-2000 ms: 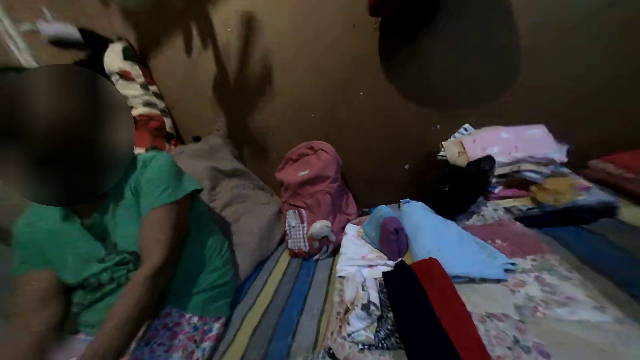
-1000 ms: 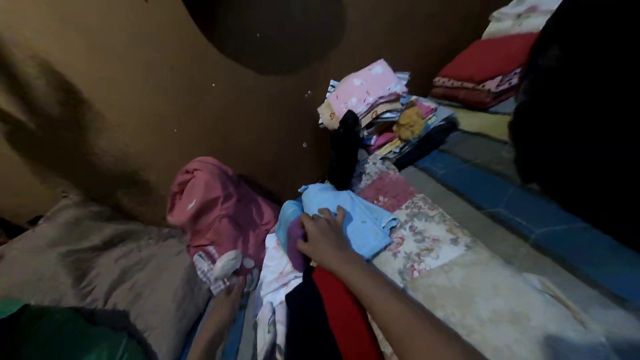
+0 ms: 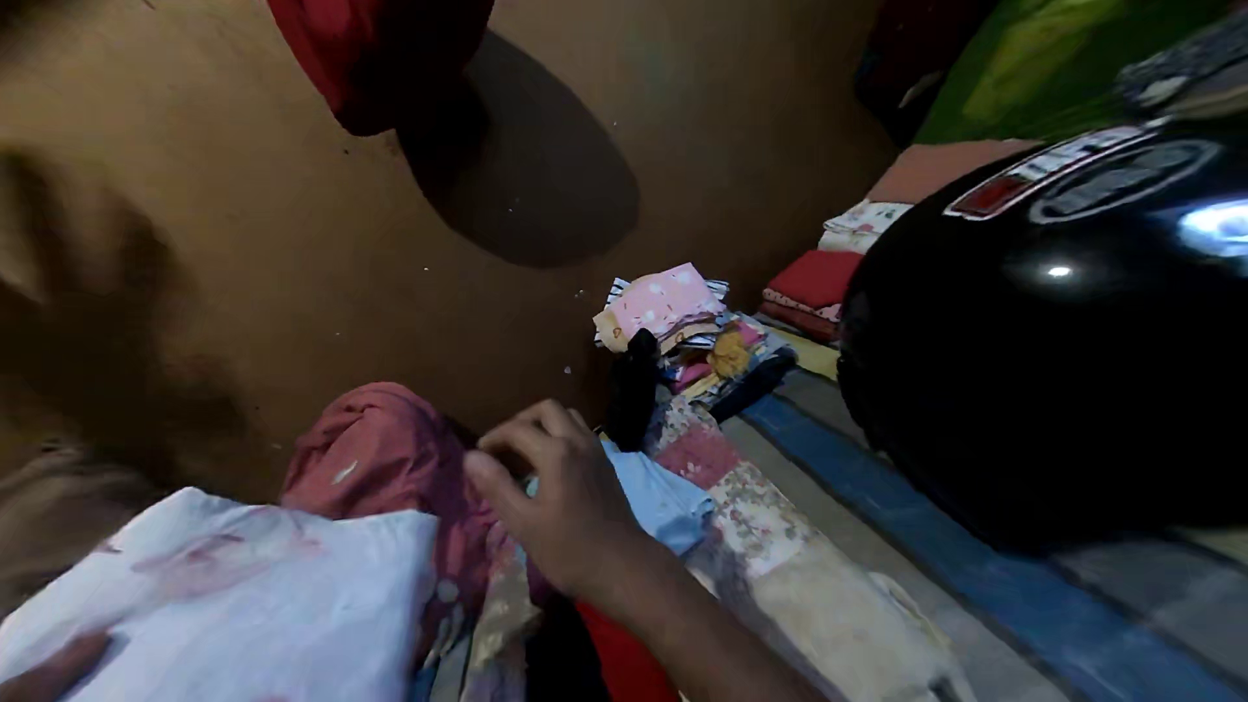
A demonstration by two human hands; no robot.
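Observation:
My left hand (image 3: 66,667) holds a folded white cloth (image 3: 263,595) with faint pink marks, raised at the lower left; only part of the fingers shows. Over the bed, my right hand (image 3: 556,487) has its fingers bent and apart, and nothing is seen in it. Beyond and beside it lies a light blue cloth (image 3: 658,497). A pink backpack (image 3: 385,458) stands left of this hand, partly behind the white cloth. Red fabric (image 3: 624,658) and dark fabric (image 3: 565,648) show below my right wrist.
A black helmet (image 3: 1024,390) looms large at the right. Folded clothes (image 3: 673,302) are piled by the wall, with a red folded stack (image 3: 814,283) farther right. A red thing (image 3: 375,58) hangs above. Striped bedding (image 3: 848,507) runs toward the lower right.
The white folded cloth is now up in my left hand, which was by the backpack a second ago. My right hand has left the blue cloth's top. The view has swung right.

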